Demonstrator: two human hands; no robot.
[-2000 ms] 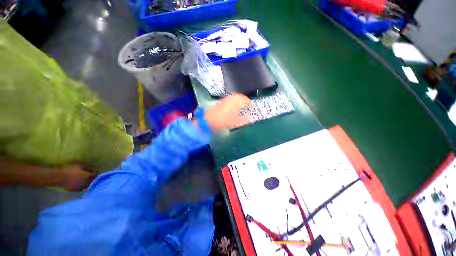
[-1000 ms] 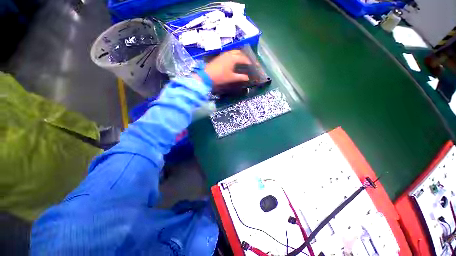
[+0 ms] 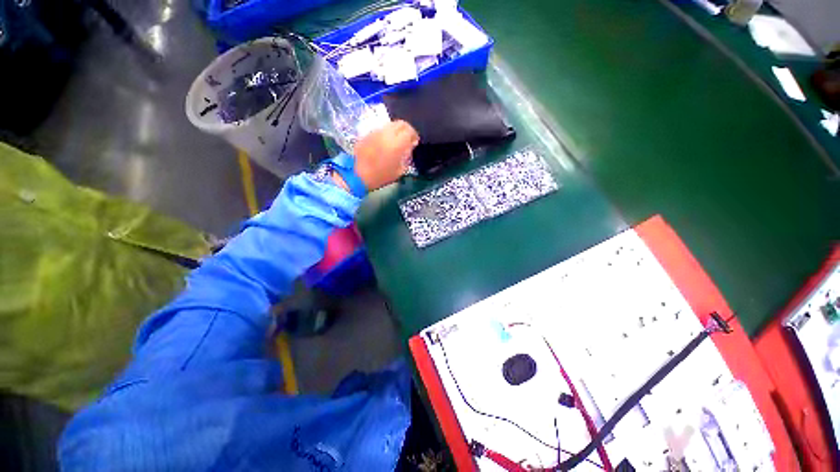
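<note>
My left hand (image 3: 385,154), in a blue sleeve, is over the left edge of the black sheets (image 3: 447,109), beside a clear plastic bag (image 3: 332,103). Its fingers are curled; whether they grip a sheet, the bag or nothing cannot be told. A small white piece shows just above the hand. The screw tray (image 3: 479,196), full of silver screws, lies in front of the sheets. The white panel back (image 3: 608,304) lies on its orange-red pallet (image 3: 683,259), with a black oval pad, red wires and a long black cable on it. My right hand is not in view.
A blue bin (image 3: 477,58) of white parts stands behind the sheets. A clear tub (image 3: 276,138) with dark pieces stands left of the bench. A person in yellow-green (image 3: 83,277) is at left. Another panel (image 3: 822,336) lies at the right edge.
My left hand moved from the screw tray up over the black sheets, then back left to their left edge beside the bag. The view has shifted.
</note>
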